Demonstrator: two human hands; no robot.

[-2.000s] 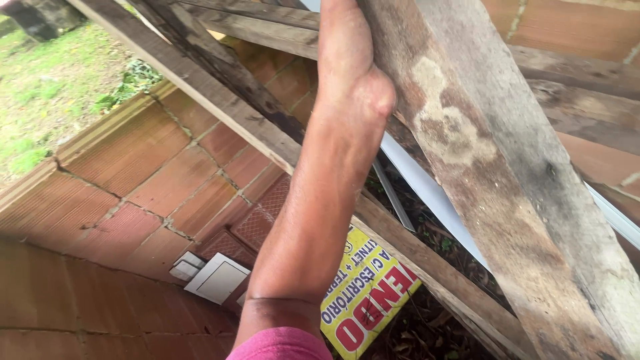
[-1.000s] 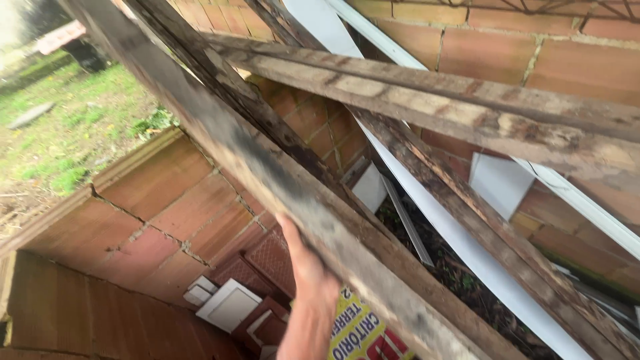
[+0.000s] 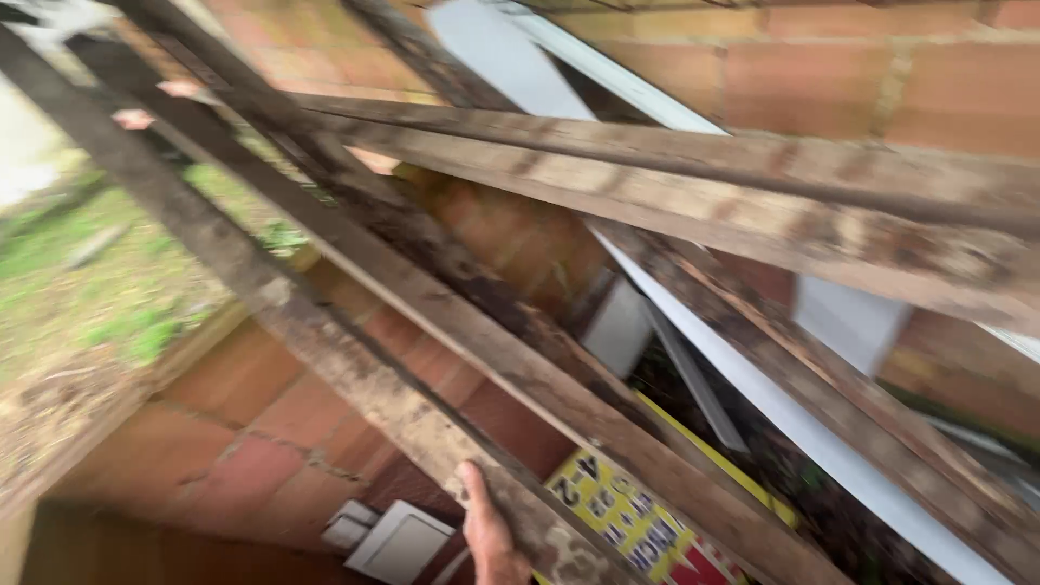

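Note:
My left hand (image 3: 490,532) is at the lower middle of the head view, its thumb over the left edge of a long, weathered wooden plank (image 3: 366,386). The hand is closed on that plank; the other fingers are hidden. The held plank slants from the upper left to the lower right and has pale stains near the hand. Just to its right, a second wooden plank (image 3: 455,313) runs nearly parallel. My right hand is out of view.
Two long boards (image 3: 691,183) cross at upper right before a hollow-brick wall (image 3: 796,89). A white strip (image 3: 756,406), a yellow sign with writing (image 3: 605,504) and white panels (image 3: 398,543) lie lower. Low brick wall (image 3: 260,455) and grass (image 3: 138,301) are at left.
My left hand has moved from the upper middle to the lower middle of the view. The held plank now shows separately from the plank beside it. The view has shifted.

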